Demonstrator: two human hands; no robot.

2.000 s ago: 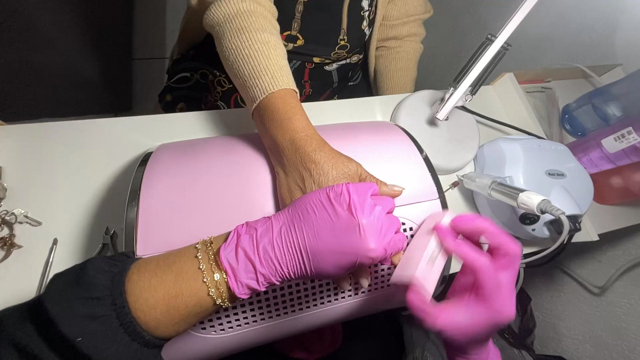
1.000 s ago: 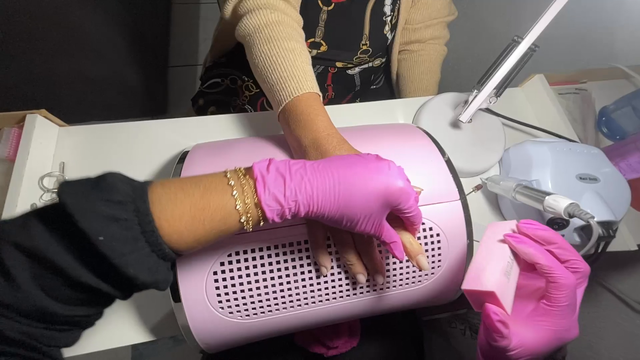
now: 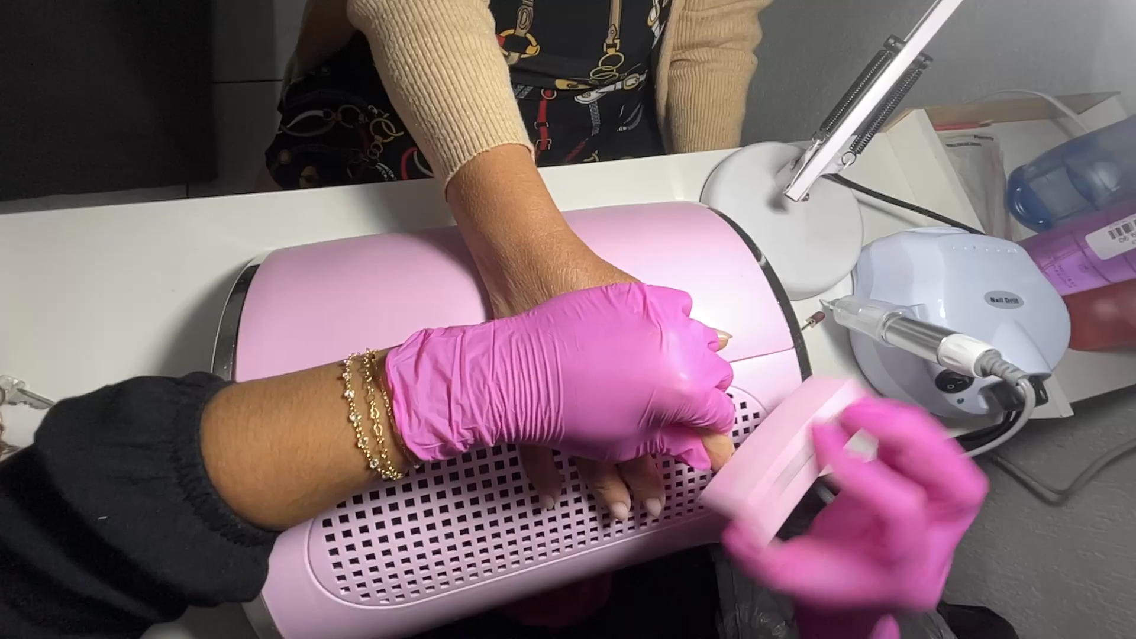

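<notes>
My left hand (image 3: 612, 377), in a pink glove, lies over the other person's hand (image 3: 541, 257) and grips one of its fingers. That hand rests on a pink nail dust collector (image 3: 373, 275), several fingertips spread over its perforated grille (image 3: 426, 532). My right hand (image 3: 879, 506), also gloved and blurred, holds a pink nail buffer block (image 3: 785, 453) between thumb and fingers. The block is close to the gripped finger; whether they touch cannot be told.
A white lamp base (image 3: 781, 222) stands behind the collector's right end. Right of it are a white nail drill unit (image 3: 967, 319) with its handpiece (image 3: 923, 337) in front, a cable, and a blue bottle (image 3: 1083, 173). Keys (image 3: 22, 395) lie at the far left of the white table (image 3: 115, 266).
Since a second ago, my right hand has brought the buffer block left, toward the held finger. My left hand still grips the other person's finger. The view has shifted.
</notes>
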